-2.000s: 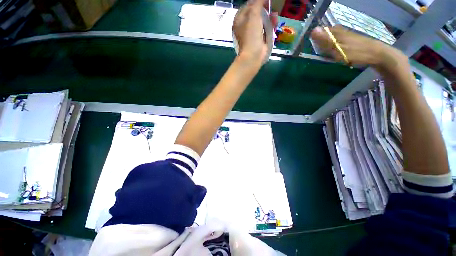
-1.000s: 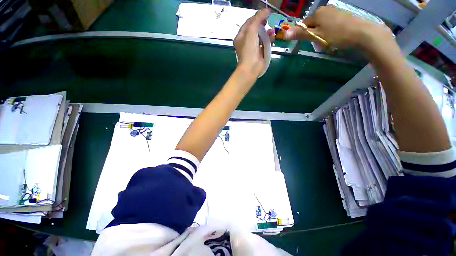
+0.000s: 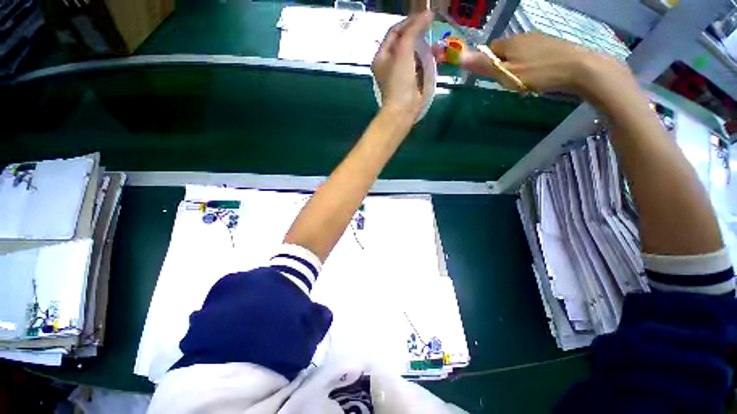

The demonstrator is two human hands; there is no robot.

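Note:
My left hand (image 3: pixel 399 71) is raised over the far shelf edge and holds a white tape roll (image 3: pixel 428 81) on edge, its open centre facing right. A thin pale strip stands up at its fingertips. My right hand (image 3: pixel 537 63), to the right of the roll, holds scissors by their yellow-gold handle (image 3: pixel 507 71); the blades are hard to make out. White panels (image 3: pixel 388 275) with small green circuit boards (image 3: pixel 427 364) and thin wires lie on the bench below my left forearm, which hides part of them.
Stacked panels and tan sheets (image 3: pixel 98 242) stand at the left. A dense leaning bundle (image 3: pixel 578 234) is at the right beside a pale metal post. The raised shelf bears a white panel (image 3: pixel 323 36), an orange roll (image 3: pixel 454 50) and a carton (image 3: pixel 137 23).
My right hand with the scissors has come in from the right towards the tape roll, then dropped slightly. The left hand has stayed near the same place with the roll. The view has shifted slightly.

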